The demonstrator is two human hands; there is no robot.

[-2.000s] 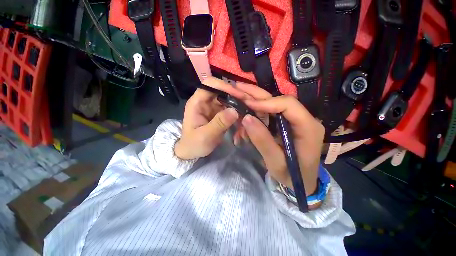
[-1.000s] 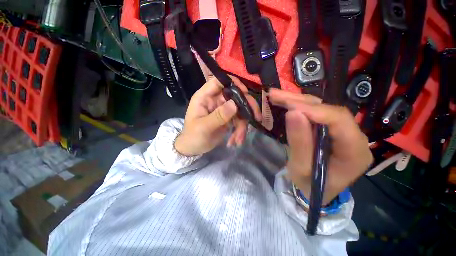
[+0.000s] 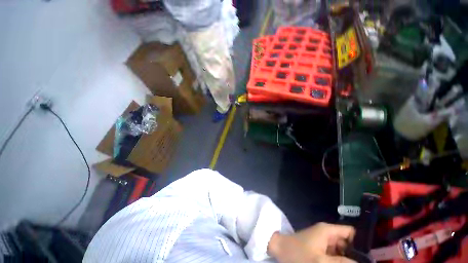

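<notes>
My left hand is at the bottom edge, partly cut off, with its fingers curled beside a dark strap. The area is dark and blurred, so I cannot tell if the fingers hold a watch. A pink-strap watch lies to the right of the hand on a red tray, near other dark straps. My right hand and the pen-shaped tool are not in view.
Stacked red compartment trays stand at the upper middle. A wire spool is on the green bench. An open carton and another carton are on the floor at left. A person's pale clothing shows at the top.
The view has swung to the left, so the watches and my left hand now appear at the lower right. My right hand with the black pen-shaped tool has left the picture.
</notes>
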